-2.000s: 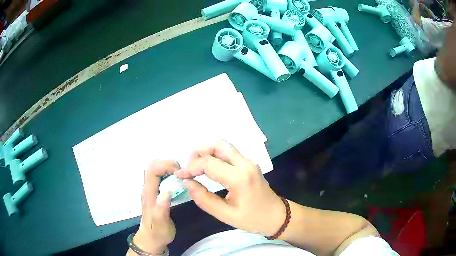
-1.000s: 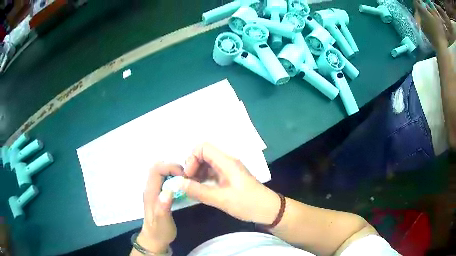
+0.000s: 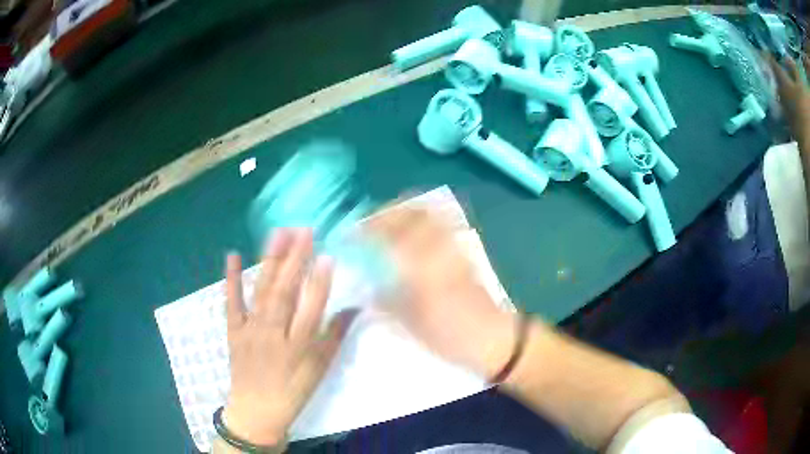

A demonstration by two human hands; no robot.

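Note:
A turquoise mini fan (image 3: 306, 191) is strongly blurred, its head above the label sheet's upper edge and its handle running down right into my right hand. My right hand (image 3: 435, 284) is blurred too and closed around that handle. My left hand (image 3: 282, 341) is open, fingers spread, over the left part of the white label sheet (image 3: 391, 372), just below the fan; I see nothing in it. Rows of faint grey marks show on the sheet's left side. Whether the fan's handle end bears a round label cannot be seen.
A pile of turquoise fans (image 3: 515, 167) lies at upper right. A small group of fans (image 3: 53, 372) lies at far left. A white scrap (image 3: 248, 166) is near the pale edge strip (image 3: 293, 108). Another person's hand (image 3: 789, 84) is at far right, by a clear bubble bag (image 3: 737, 58).
My hands have parted and moved up. The right hand now grips a blurred fan, and the left has opened. One fan is gone from the right pile; the left group has one more.

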